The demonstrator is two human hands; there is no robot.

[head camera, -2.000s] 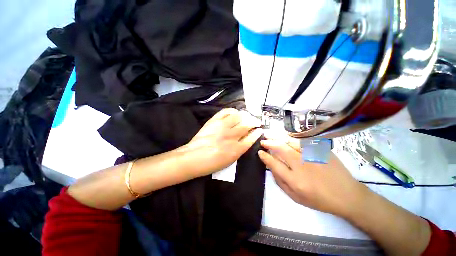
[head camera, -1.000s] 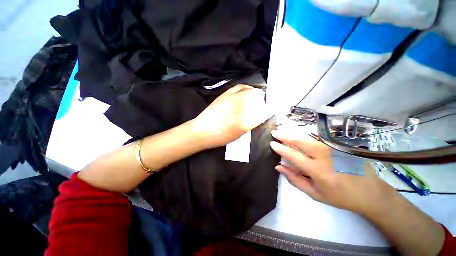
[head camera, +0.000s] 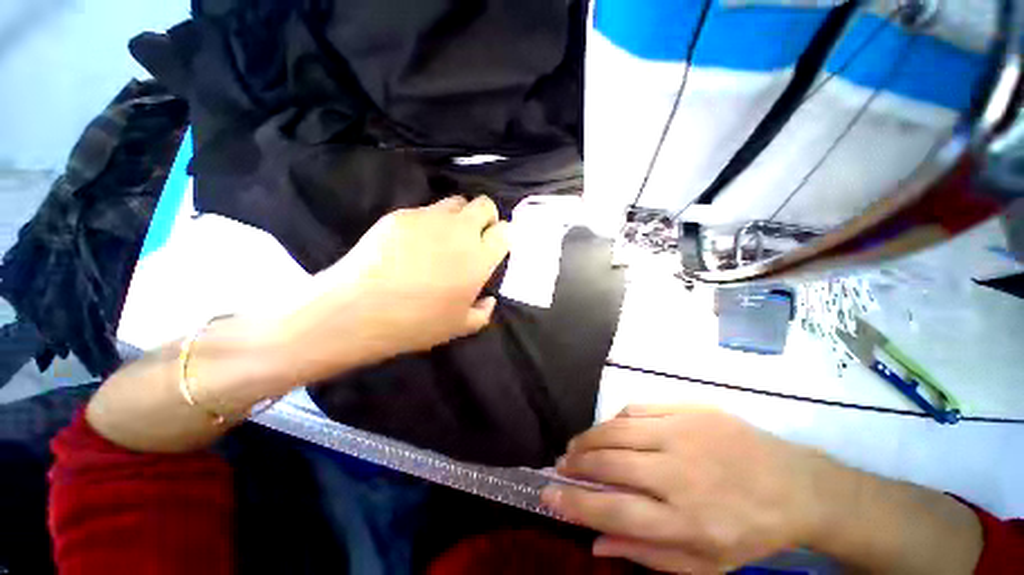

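The dark garment (head camera: 449, 388) lies bunched on the machine table, left of the presser foot (head camera: 651, 230). A white label (head camera: 533, 264) lies on it, just right of my left fingers. My left hand (head camera: 393, 275) is on the garment, its curled fingertips pinching the cloth beside the label. My right hand (head camera: 696, 483) is at the table's front edge. Its fingers lie close together, the tips at the garment's lower right corner; whether they grip cloth is not clear. The garment's right edge reaches close to the foot.
The white machine head (head camera: 786, 124) stands at the upper right. A grey-blue plate (head camera: 753, 318) sits beside the foot. Small white pieces (head camera: 837, 303) and green-blue snips (head camera: 910, 376) lie farther right. A ruler strip (head camera: 393, 453) follows the front edge. Dark checked cloth (head camera: 84, 225) hangs at left.
My right hand has moved from near the needle down to the front edge. My left hand has shifted left, uncovering more of the label. The view of the machine head has shifted.
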